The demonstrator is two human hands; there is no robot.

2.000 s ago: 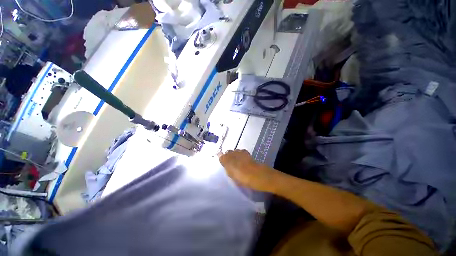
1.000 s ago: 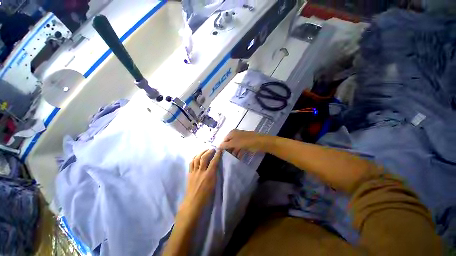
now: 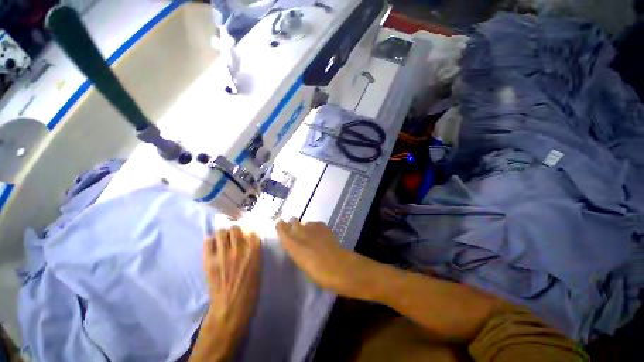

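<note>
A light blue-grey garment piece point(image 3: 134, 261) lies over the machine bed, its edge near the needle area of the white sewing machine point(image 3: 247, 99). The presser foot area point(image 3: 247, 205) is washed out by the lamp. My left hand point(image 3: 231, 269) lies flat on the cloth just before the foot, fingers spread slightly. My right hand point(image 3: 311, 251) is at the cloth's right edge, its fingertips pinching the edge; the exact grip is blurred by glare.
Black-handled scissors point(image 3: 360, 141) lie on a fabric scrap point(image 3: 321, 145) right of the machine head. A green handle-like rod point(image 3: 99, 67) rises over the head. A large blue-grey garment heap point(image 3: 537, 212) fills the right side. Crumpled cloth point(image 3: 92, 177) lies left of the head.
My left hand came in from out of view onto the cloth, then moved apart from my right hand, flattening beside the foot. The cloth is now spread left of the needle.
</note>
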